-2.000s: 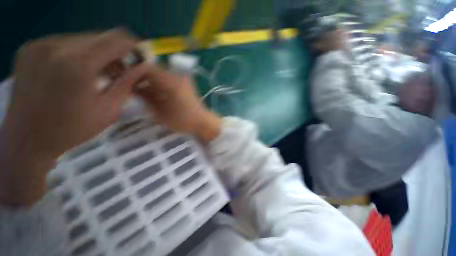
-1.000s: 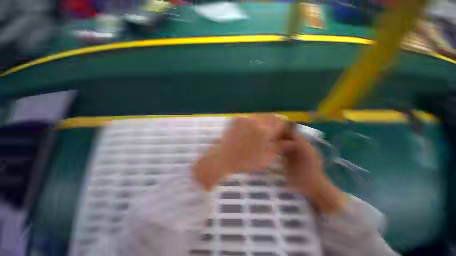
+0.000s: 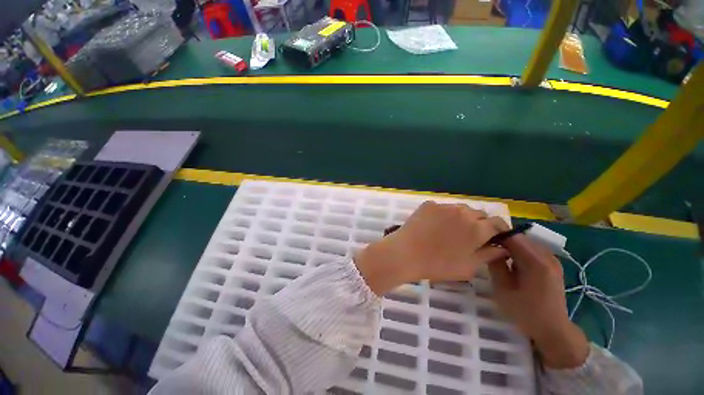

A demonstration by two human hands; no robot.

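Observation:
My left hand (image 3: 441, 243) reaches over the upper right of the white foam tray (image 3: 266, 231), fingers bent inward. My right hand (image 3: 536, 284) meets it at the tray's upper right corner. A small dark, thin piece (image 3: 509, 234) is pinched between the fingertips of both hands; its full shape is hidden by the fingers. Another dark edge (image 3: 392, 230) shows beside my left hand over the tray, mostly covered. The tray slots that show look unfilled.
A white block (image 3: 546, 237) with a coiled white cable (image 3: 593, 292) lies right of the tray. A black compartment tray (image 3: 85, 220) is at left. A yellow post (image 3: 644, 158) rises at right by the green conveyor (image 3: 332, 127). A black device (image 3: 318, 42) lies beyond.
The view has swung from the neighbour at the right to the bench and conveyor ahead, and is sharper. Both hands stay close together over the tray's upper right part.

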